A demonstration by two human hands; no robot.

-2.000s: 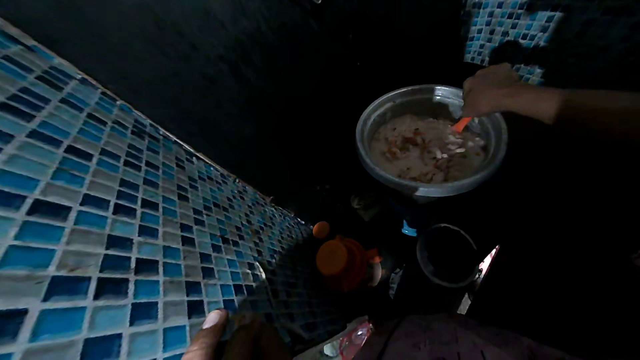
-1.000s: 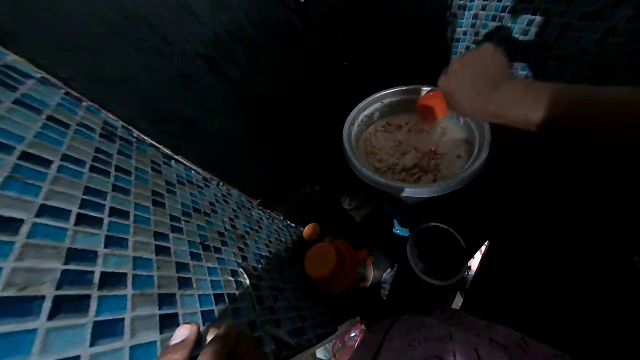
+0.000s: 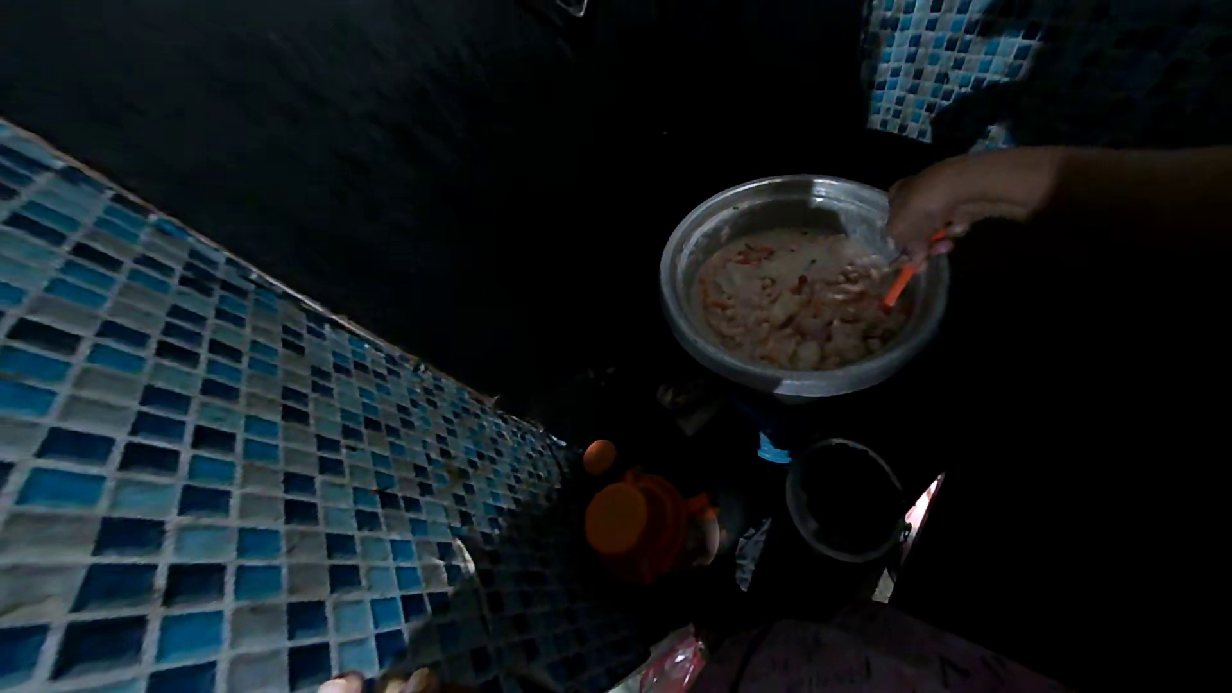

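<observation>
A round metal pot (image 3: 688,332) stands right of the middle and holds a cloudy liquid with many small pinkish-brown pieces (image 3: 804,308). From the right my right hand (image 3: 948,207) reaches over its rim, fingers closed on an orange plastic scoop or cup (image 3: 902,286), whose lower end is down at the liquid. Only the fingertips of my left hand (image 3: 380,683) show, at the bottom edge against the tiled wall; whether they hold anything is hidden.
Blue mosaic tiles (image 3: 192,462) cover the wall at the left. Orange-lidded containers (image 3: 618,518) and a small orange round thing (image 3: 599,457) stand near it. A dark round vessel (image 3: 799,491) is below the pot, beside a plastic packet (image 3: 674,664). Deep shadow hides much.
My right hand lifted the orange scoop above the pot a second ago and has lowered it to the liquid again. The left fingertips stay at the bottom edge.
</observation>
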